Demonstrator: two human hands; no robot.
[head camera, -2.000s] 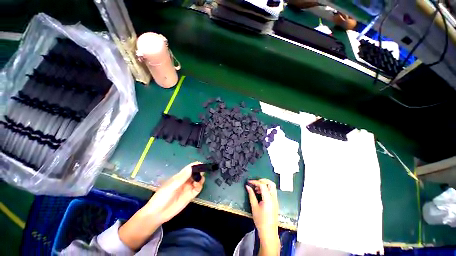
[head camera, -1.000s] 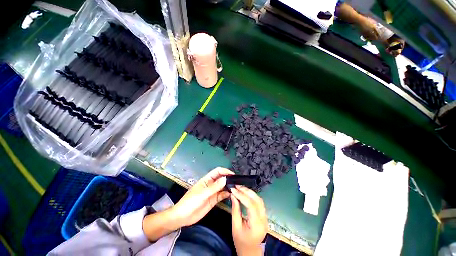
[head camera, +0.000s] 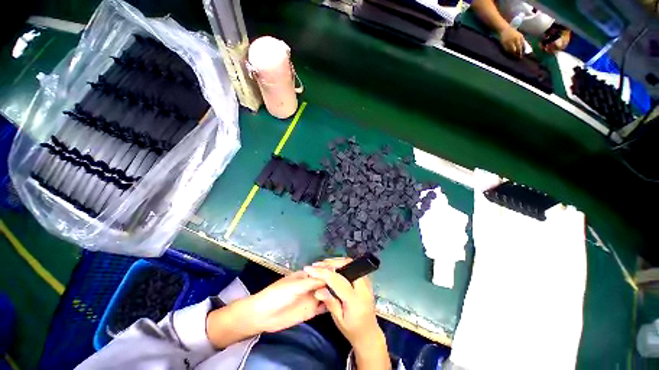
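Observation:
A black plastic housing (head camera: 355, 269) is held in both hands above the bench's front edge, tilted with its far end up to the right. My left hand (head camera: 289, 300) holds its lower end, partly hidden behind the right fingers. My right hand (head camera: 352, 303) has its fingers on the housing from the right. A heap of small black pads (head camera: 372, 195) lies just beyond the hands. Waiting housings (head camera: 293, 181) lie in a row left of the heap, across the yellow line. Finished housings (head camera: 519, 200) stand in a row at the far end of the white sheet (head camera: 524, 289).
A clear plastic bag of black parts (head camera: 123, 130) is at left, with a blue parts bin (head camera: 148, 296) below it. A pink flask (head camera: 274, 78) stands by the metal post (head camera: 235, 54). A white cloth (head camera: 444, 235) lies beside the sheet. Another person's hands (head camera: 513, 40) are across the bench.
My right hand came from the bench edge to meet the left at the housing. Since then the housing has turned from level to tilted, its end pointing up right.

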